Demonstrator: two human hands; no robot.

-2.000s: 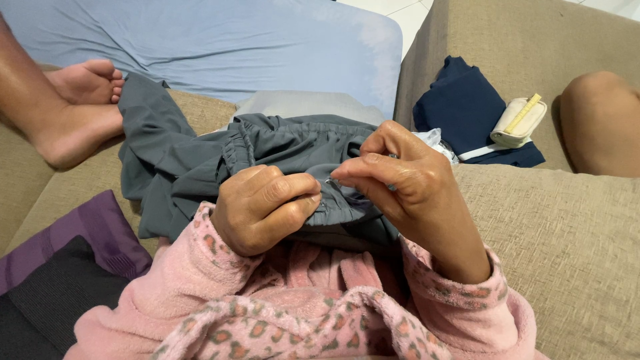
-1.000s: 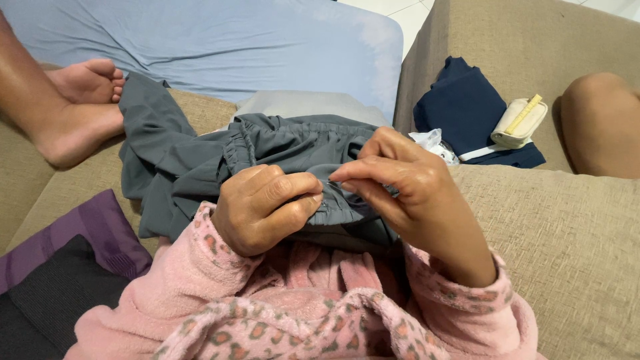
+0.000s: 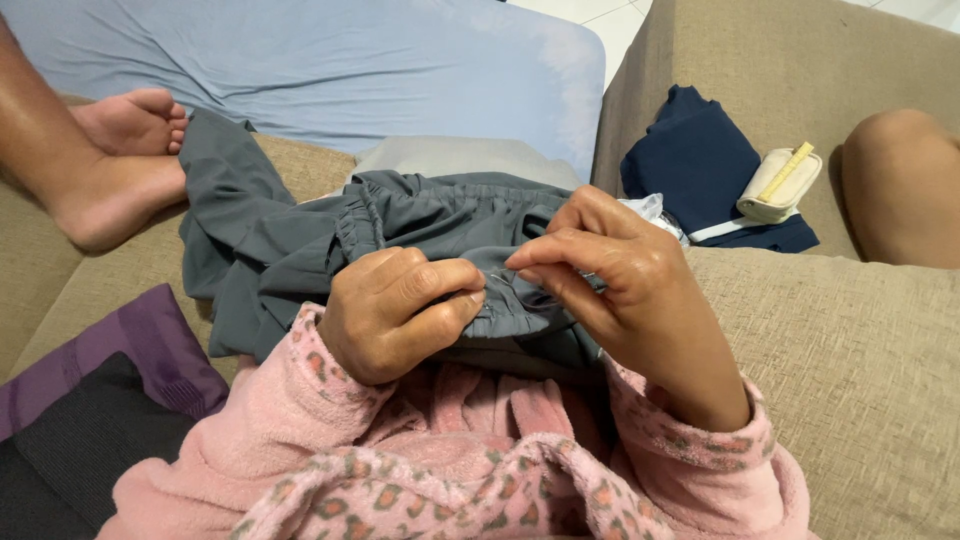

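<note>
A dark grey-green garment (image 3: 442, 210) with a gathered elastic edge lies across my lap. My left hand (image 3: 405, 307) pinches its near edge between thumb and index finger. To the right, my right hand (image 3: 607, 262) is held just above the cloth, thumb and index finger close together. Fine light thread (image 3: 504, 280) shows between the two hands, over the garment. Whether a needle or only thread is between my right fingertips is too small to tell.
Folded navy cloth (image 3: 686, 161) bears a cream pouch (image 3: 780, 184) with a yellow strip, beside crumpled clear plastic (image 3: 652, 210). Another person's feet (image 3: 112, 187) are at left, a bare knee (image 3: 904, 187) at right. Purple cloth (image 3: 157, 345) lies lower left, near a blue-sheeted mattress (image 3: 337, 67).
My left hand keeps its pinch on the cloth. The fingers of my right hand have shifted slightly, and they were nearer the left fingertips two seconds ago.
</note>
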